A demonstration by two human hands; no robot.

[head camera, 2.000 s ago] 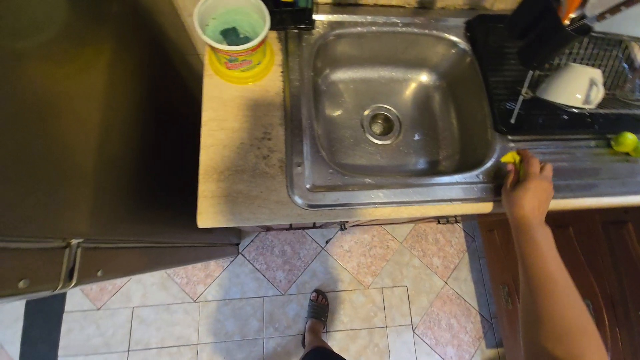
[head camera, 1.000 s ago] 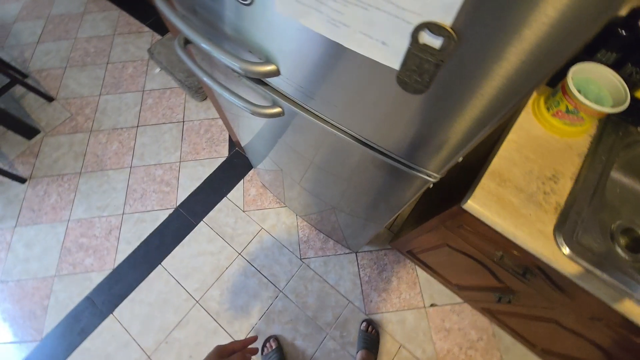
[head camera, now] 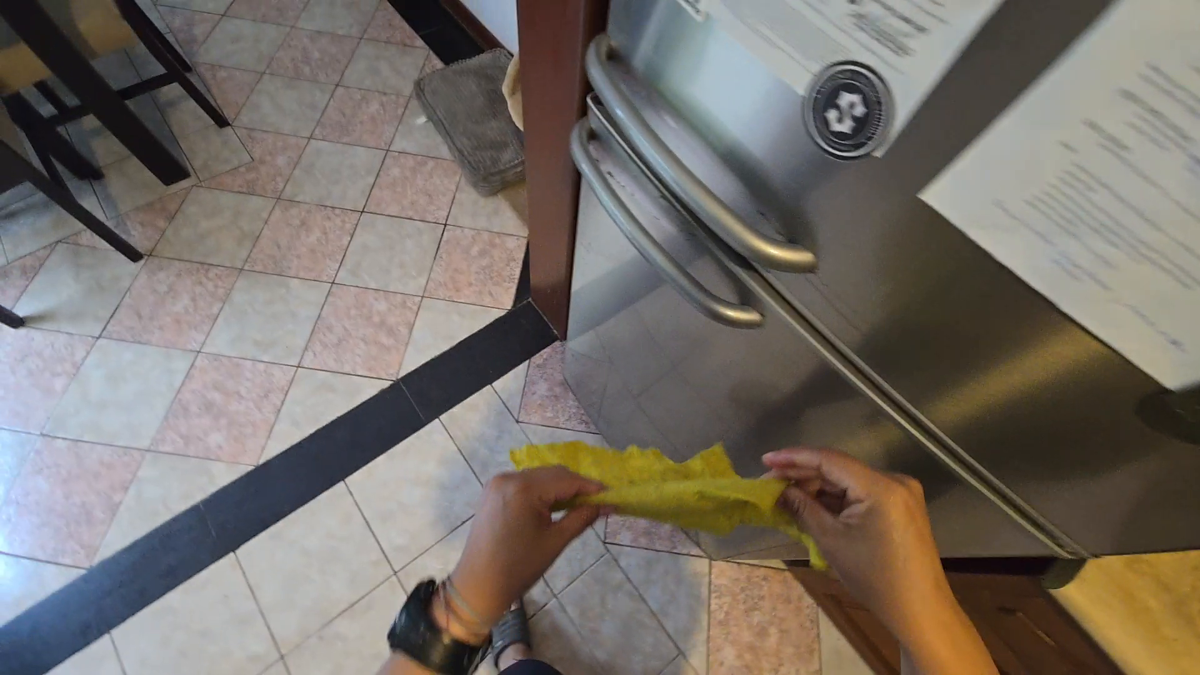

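Observation:
A thin yellow cloth with ragged edges is stretched between my two hands at the lower middle of the view. My left hand, with a black watch on its wrist, pinches the cloth's left part between thumb and fingers. On the other side, my right hand grips the right end, where a corner hangs down. Both hands are in the air, in front of the lower door of a stainless steel refrigerator.
Two curved handles project from the refrigerator doors, and papers and a round magnet are on its front. A brown door frame adjoins it. Dark chair legs, a grey mat and a countertop corner surround the tiled floor.
The view has swung from the sink to the refrigerator. Earlier my right hand was at the sink's edge with something yellow; now both hands hold the yellow cloth spread between them.

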